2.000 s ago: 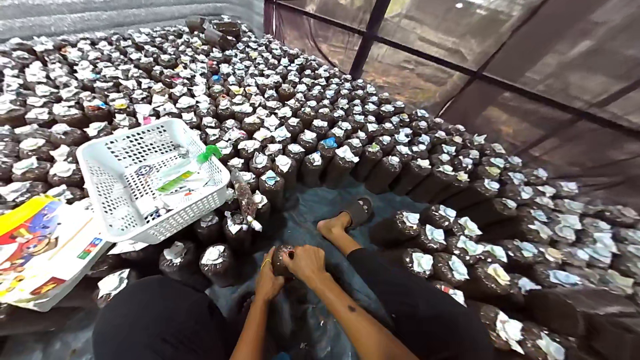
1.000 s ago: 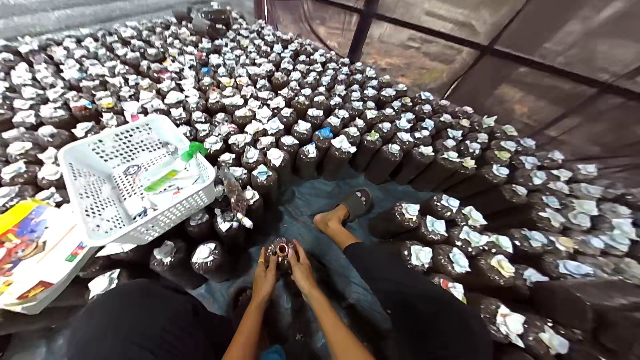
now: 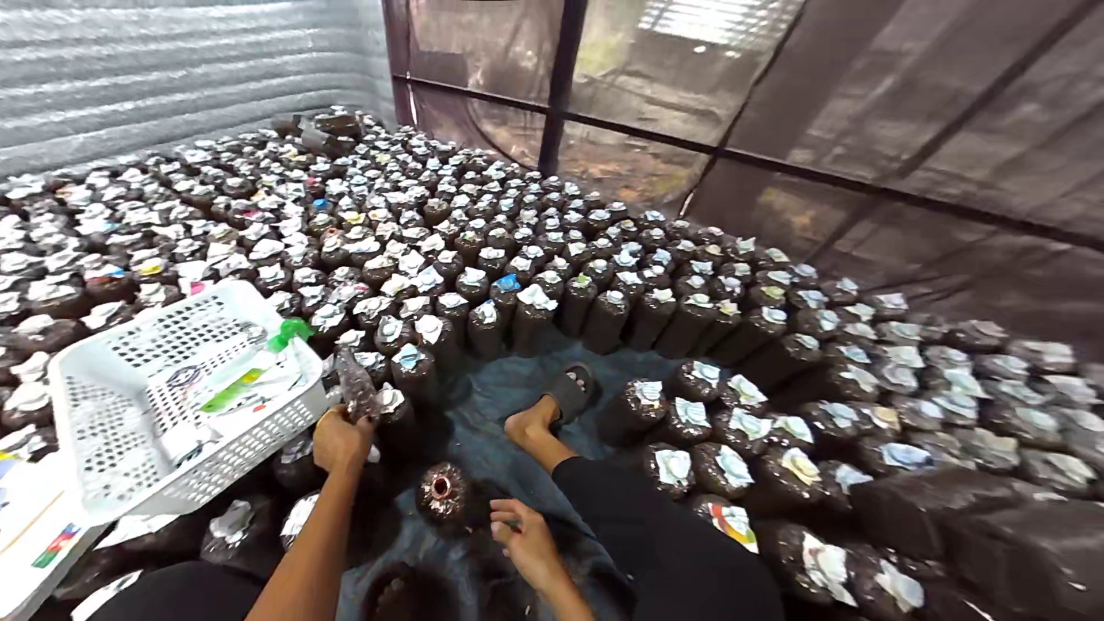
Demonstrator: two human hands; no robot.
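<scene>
A filled dark plastic bag with an open, reddish ring neck (image 3: 442,490) stands upright on the dark floor sheet between my legs. My left hand (image 3: 342,438) is closed on the lower end of a clear plastic bag or bottle with dark grains (image 3: 356,384), beside the white basket's right corner. To the right of the open-necked bag is my right hand (image 3: 524,539), fingers slightly curled and apart, touching nothing that I can see. The white perforated plastic basket (image 3: 233,457) holds a green strip, papers and a bright green object at its corner.
Rows of filled bags with paper-covered necks (image 3: 535,297) surround me on several sides. A printed cardboard box (image 3: 39,539) lies under the basket's left side. My sandalled foot (image 3: 535,418) rests on the dark floor sheet (image 3: 483,388). Corrugated and dark mesh walls stand behind.
Both hands have let go of the open-necked bag. My left hand has moved up and left to the grain-filled container by the basket; my right hand has moved off to the right.
</scene>
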